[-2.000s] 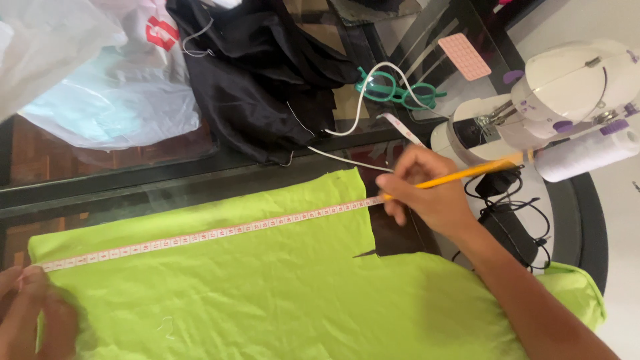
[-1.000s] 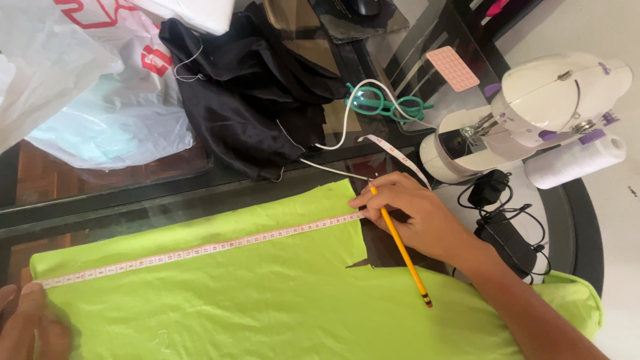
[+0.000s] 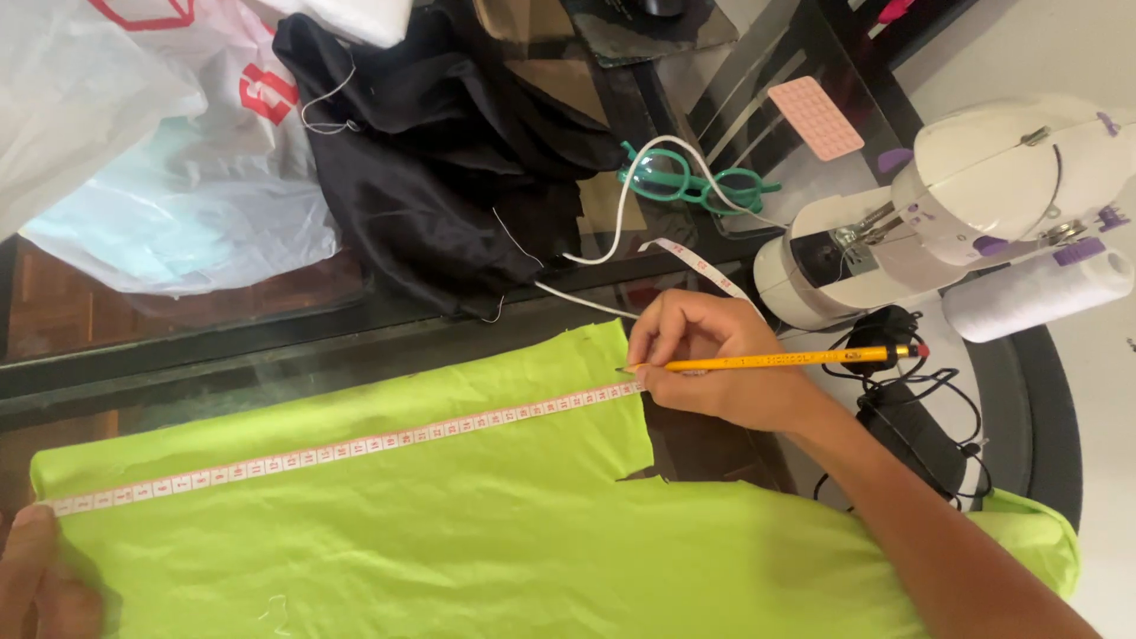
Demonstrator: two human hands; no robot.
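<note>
Lime-green fabric point(image 3: 426, 524) lies over the glass tabletop, with a white measuring tape point(image 3: 355, 446) stretched across it. At the lower left, my left hand point(image 3: 40, 568) presses the tape's end at the fabric edge; part of this hand is out of frame. My right hand point(image 3: 719, 355) holds a yellow pencil point(image 3: 781, 359) and pinches the tape near the fabric's right edge. The pencil's tip points left, just above the tape. Past my right hand, the tape's loose end point(image 3: 697, 264) curls up beside the sewing machine.
A white sewing machine point(image 3: 976, 186) with a large thread spool point(image 3: 1038, 293) stands at right, near a black adapter and cables point(image 3: 914, 435). Black satin fabric point(image 3: 444, 160), green-framed glasses point(image 3: 688, 182), a pink pad point(image 3: 816, 118) and plastic bags point(image 3: 213, 204) lie toward the far side.
The pencil in my right hand pointed down across the fabric a second ago; now it lies nearly level, tip to the left. My left hand stays at the tape's end.
</note>
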